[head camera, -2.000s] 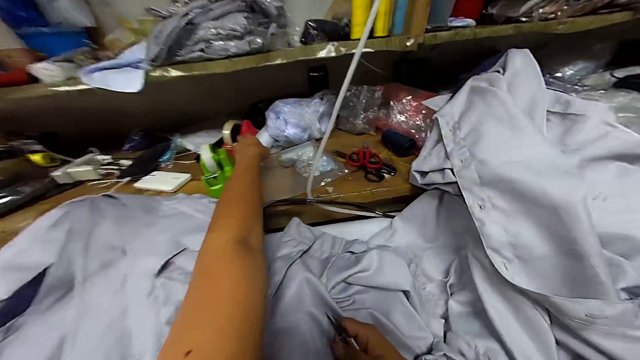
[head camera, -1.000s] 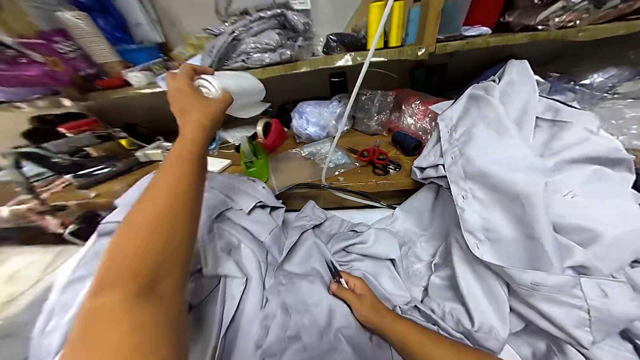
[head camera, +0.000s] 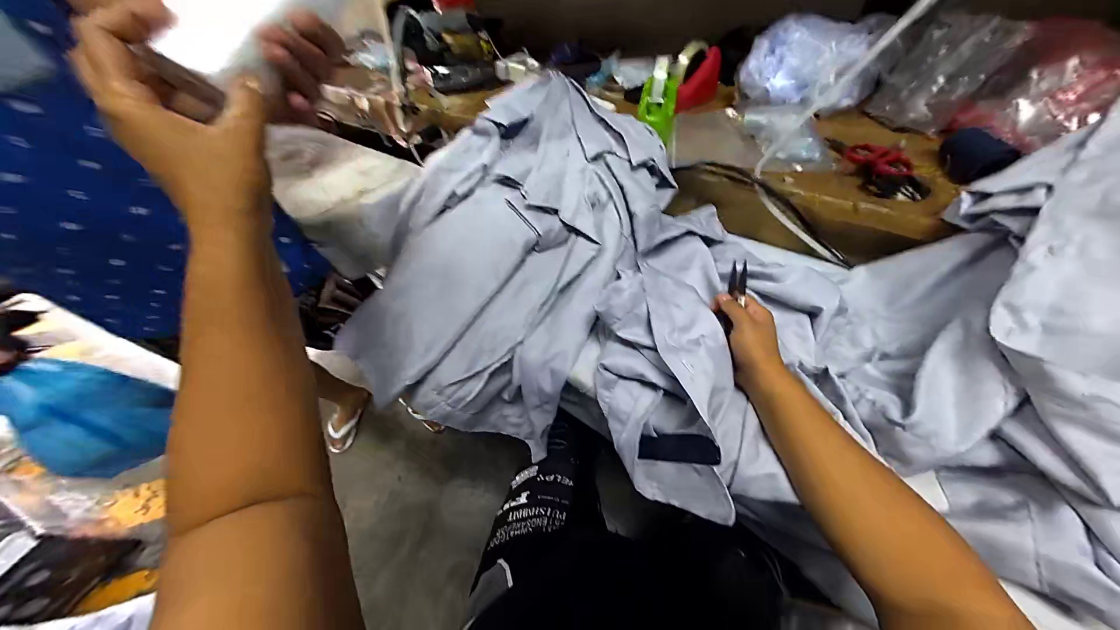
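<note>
At the upper left, my left hand (head camera: 166, 114) is raised with its fingers curled against a bright white thing (head camera: 214, 31), blurred, that looks like a roll. Another person's hand (head camera: 302, 61) touches its other side. My right hand (head camera: 751, 337) grips small metal thread snips (head camera: 738, 284), their two tips pointing up and apart, over grey fabric. A light grey shirt (head camera: 490, 280) with a dark strip lies below and between my hands and hangs over the near edge. More grey garments (head camera: 927, 332) are piled on the right.
Behind the shirt, a wooden table (head camera: 875, 214) bears red-handled scissors (head camera: 875, 159), a green tape dispenser (head camera: 658, 101), a dark thread spool (head camera: 976, 156) and plastic bags (head camera: 809, 57). A white cord (head camera: 840, 83) slants across. At left are blue patterned cloth (head camera: 87, 201) and another person's sandalled foot (head camera: 346, 420).
My left hand has left the tape dispenser area and carried the white roll from the shelf edge toward the left. Another person's hand has come into view. The view has swung left and down.
</note>
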